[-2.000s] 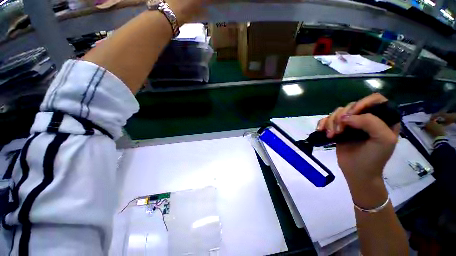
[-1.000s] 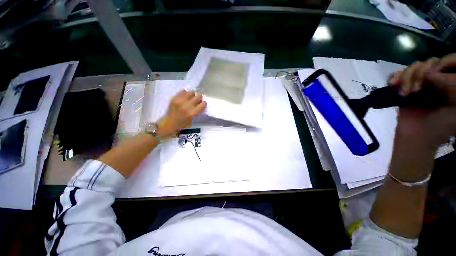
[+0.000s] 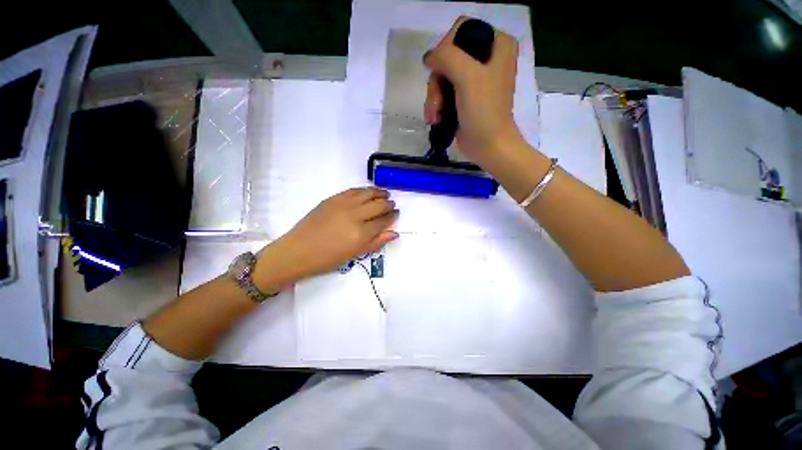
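Note:
My right hand point(image 3: 479, 88) is closed around the black handle of the cleaning roller point(image 3: 435, 179). Its blue cylinder lies across the near end of the greyish adhesive pad point(image 3: 406, 88), on a white sheet point(image 3: 365, 53) at the far side. My left hand point(image 3: 347, 230) lies palm down near the sheet's near edge, just left of the roller; what is under its fingers is hidden. Below it is a pale base point(image 3: 431, 303), faint against the white table sheet, with a green circuit board point(image 3: 377, 266) and a dark loose wire. The hand partly covers the board's area.
A black panel stack point(image 3: 127, 180) stands at left beside a clear tray point(image 3: 220, 163). Finished units point(image 3: 16, 123) lie on boards at far left. At right, a waiting base point(image 3: 734, 149) with wires lies on white carrier sheets point(image 3: 703, 255). A grey post rises at far left.
The white sheet with the pad now lies flat at the far side. My right hand has brought the roller from the right onto the pad. My left hand has let go of the sheet's corner and moved nearer.

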